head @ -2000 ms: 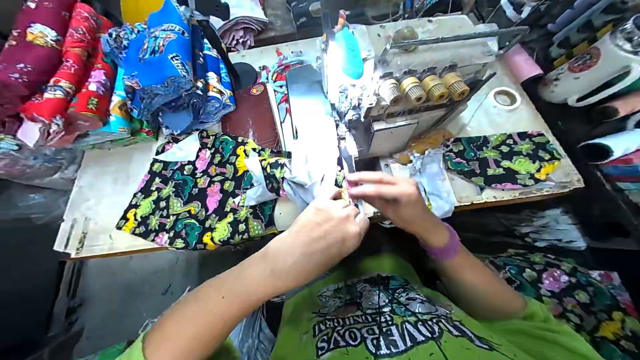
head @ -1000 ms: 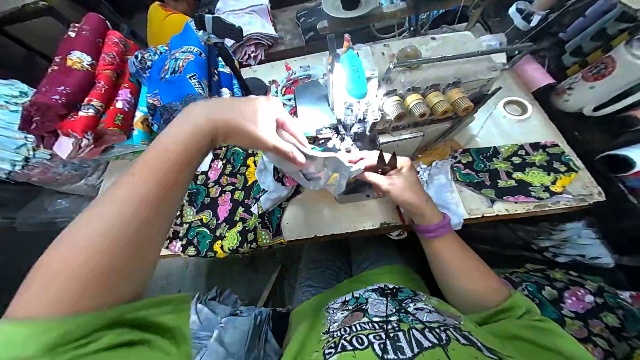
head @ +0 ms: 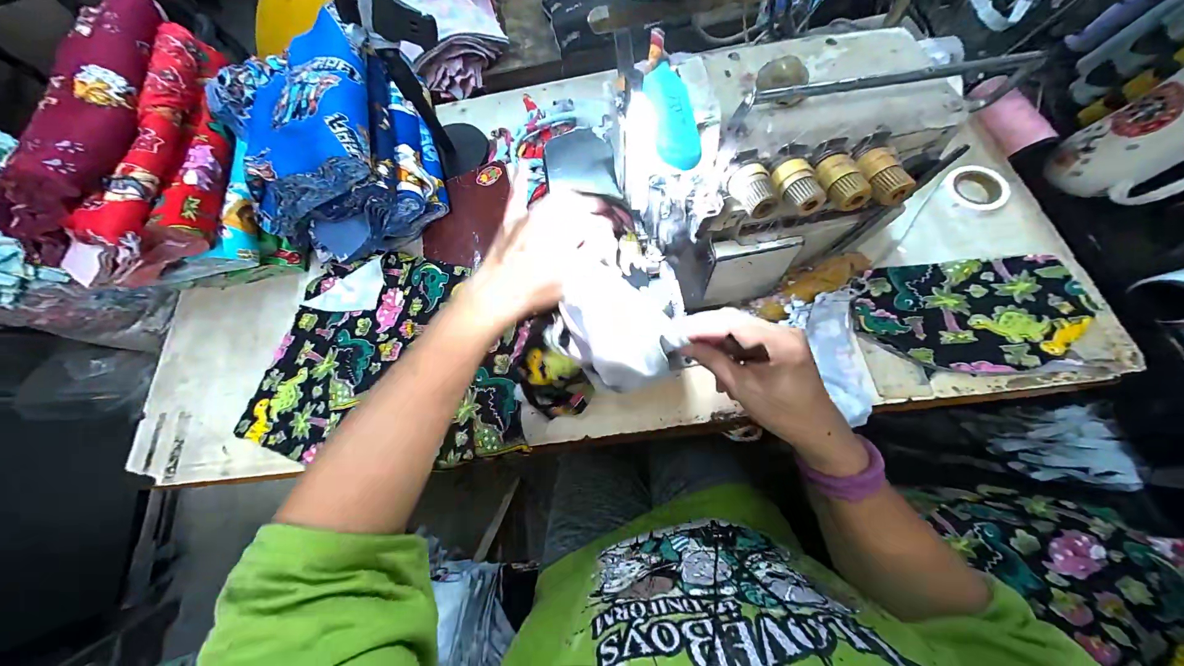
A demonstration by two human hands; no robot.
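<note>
My left hand (head: pixel 546 259) is on a bunched white fabric piece (head: pixel 615 333) at the front of the sewing machine (head: pixel 666 213); glare and blur hide its fingertips. The fingers of my right hand (head: pixel 754 365) pinch the right edge of that white fabric, and a small dark tool, possibly thread snips, shows in the same hand. Black dinosaur-print fabric (head: pixel 370 351) lies on the table left of the machine, partly under my left forearm. Another dinosaur-print piece (head: pixel 980 314) lies at the right, beside a pale cloth strip (head: pixel 837 356).
Rolled red prints (head: pixel 139 176) and folded blue printed fabric (head: pixel 324 139) are stacked at the left. Several thread tension knobs (head: pixel 819 180) line the machine. A tape roll (head: pixel 980 188) and a pink thread cone (head: pixel 1013 116) stand at the right. The table edge (head: pixel 647 432) runs before my lap.
My left hand, raised over the left of the table one second ago, is now lower and nearer the machine. The white fabric now hangs lower between my hands.
</note>
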